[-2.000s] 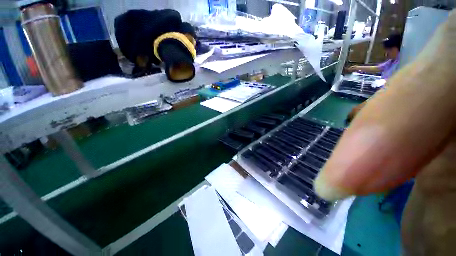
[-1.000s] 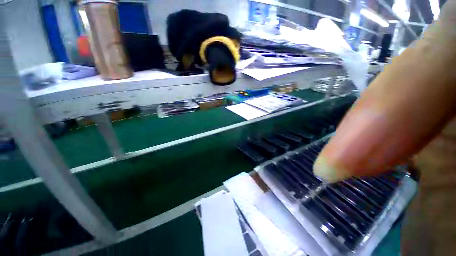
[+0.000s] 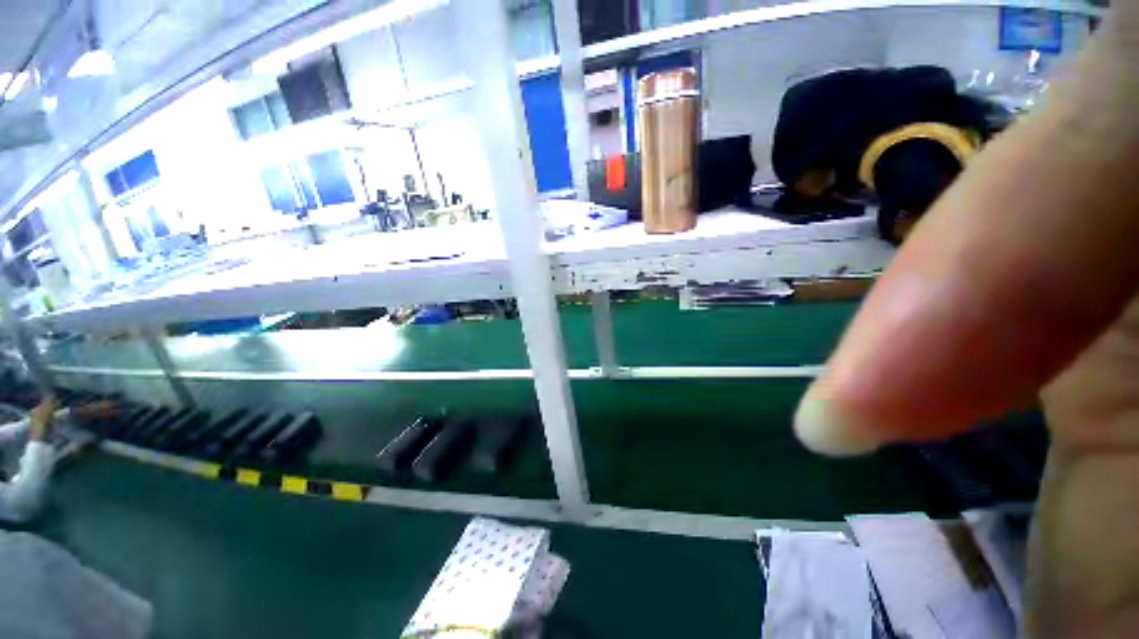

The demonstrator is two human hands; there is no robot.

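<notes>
A very large, blurred finger, which looks like part of my right hand [image 3: 974, 287], covers the right side close to the lens. Its tip points down-left, and the rest of the hand is cut off. I cannot tell if it holds anything. My left hand is not in view. White sheets [image 3: 818, 587] lie on the green bench at the lower right, partly cut off. A wrapped white stack with small red-pink print [image 3: 481, 580] lies at the bottom centre. Black plastic housings [image 3: 431, 447] lie on the green conveyor belt [image 3: 700, 437], with more in a row at the left.
A white post [image 3: 537, 287] rises from the pale edge rail [image 3: 675, 522]. Yellow-black tape [image 3: 294, 484] marks the rail at left. A copper-coloured bottle [image 3: 668, 156] and black item with yellow ring [image 3: 862, 119] stand on the shelf. A person's pale sleeve [image 3: 28, 481] shows far left.
The view has swung left, so the bench things have shifted right and the wrapped stack and left-hand housings have come in. The blister tray is no longer clearly visible. The finger stays at the right.
</notes>
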